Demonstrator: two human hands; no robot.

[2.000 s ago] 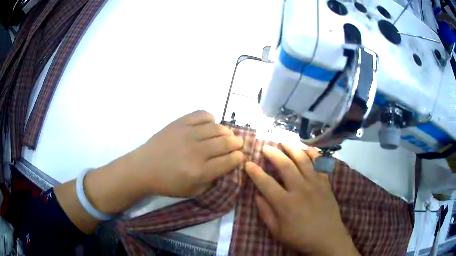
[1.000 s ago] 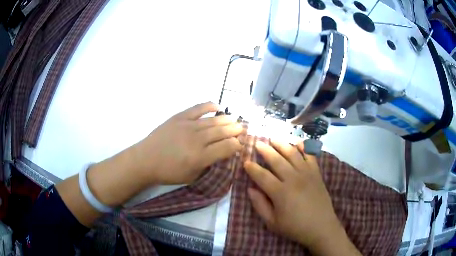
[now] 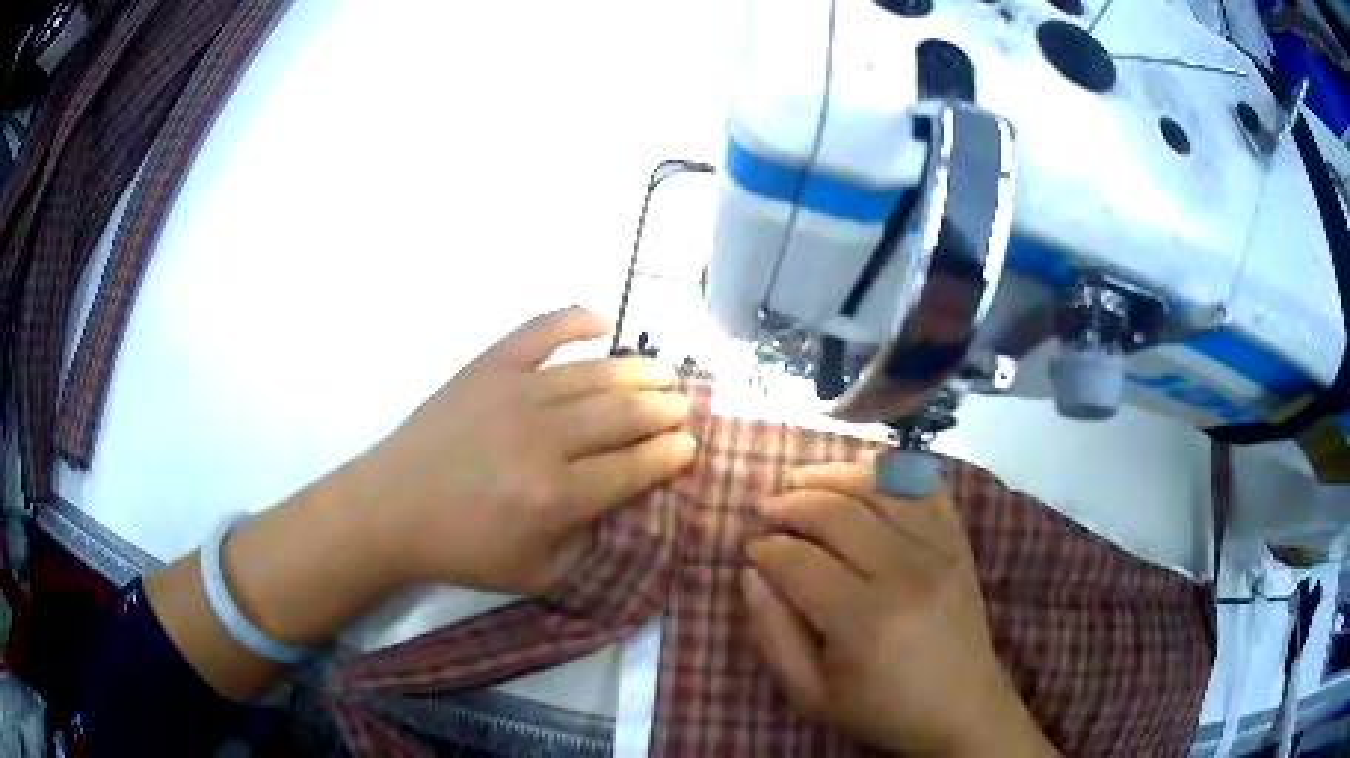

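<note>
A brown-red plaid garment panel (image 3: 1103, 615) lies on the white table under both hands, its top edge at the lit needle area of the sewing machine (image 3: 888, 222). A plaid fabric strip (image 3: 496, 646) curves from the panel to the lower left. A white edging (image 3: 637, 689) runs down beside the panel. My left hand (image 3: 496, 459) presses the strip and panel edge with its fingertips, left of the needle. My right hand (image 3: 881, 607) lies on the panel with curled fingers, below the machine head. The presser foot is lost in glare.
Long plaid strips (image 3: 111, 222) are heaped at the table's left. A measuring scale (image 3: 511, 721) runs along the front edge. A metal-outlined slide plate (image 3: 637, 267) is left of the needle. A small dark tool (image 3: 1303, 622) is at the right edge.
The view has shifted a little. My right hand has drawn back from the needle and its fingers are more curled, baring more plaid. My left hand stays on the strip and panel edge.
</note>
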